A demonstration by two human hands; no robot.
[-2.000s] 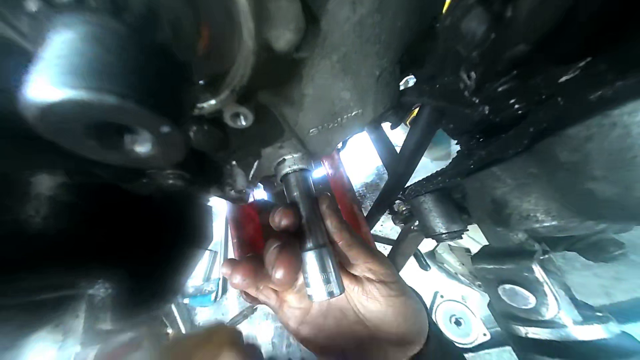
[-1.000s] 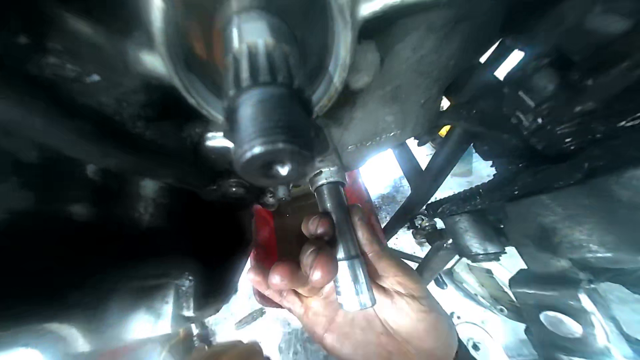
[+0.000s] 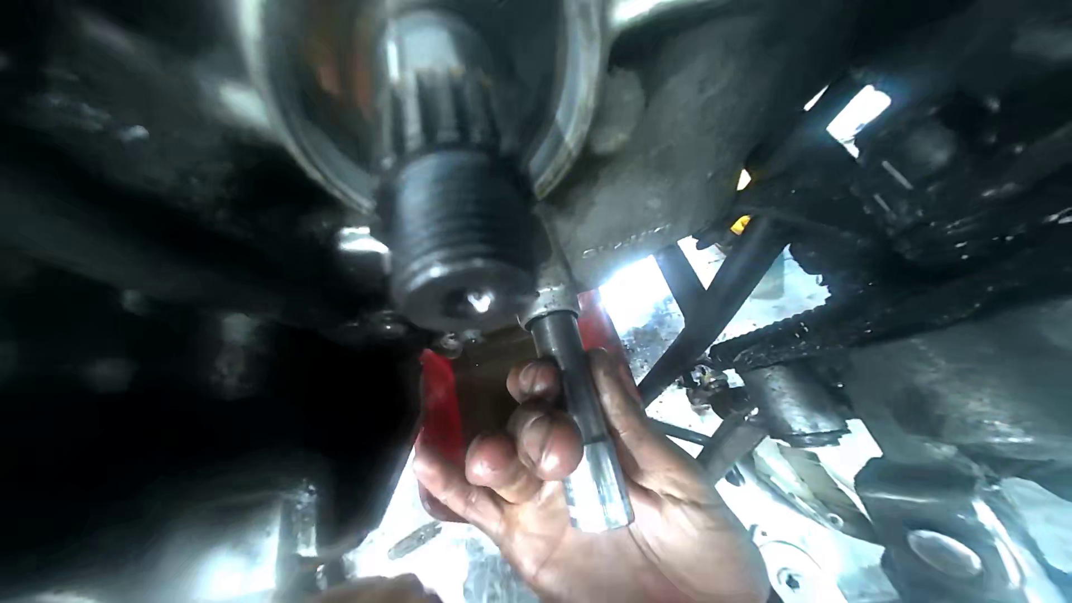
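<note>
My right hand (image 3: 620,519) comes up from the bottom right, palm toward me, with its thumb and curled fingers around a slim cylindrical steel tool (image 3: 574,368), which looks like a socket on an extension. Its bright end points down over the palm; its upper end meets a round fitting (image 3: 551,303) below the metal casing. Red-sided object (image 3: 440,398) shows behind the fingers; I cannot tell whether it is held. A blurred part of my left hand (image 3: 377,590) shows at the bottom edge; what it touches is hidden.
A splined and threaded shaft end (image 3: 465,226) projects close by, inside a round metal rim (image 3: 574,100). Dark crossing bars (image 3: 724,293) and a cylindrical bushing (image 3: 796,402) lie to the right. A metal bracket with an oval hole (image 3: 946,511) is at the lower right.
The view has shifted, bringing the splined shaft nearer the middle. My right hand keeps its grip on the steel tool, whose upper end stays at the fitting.
</note>
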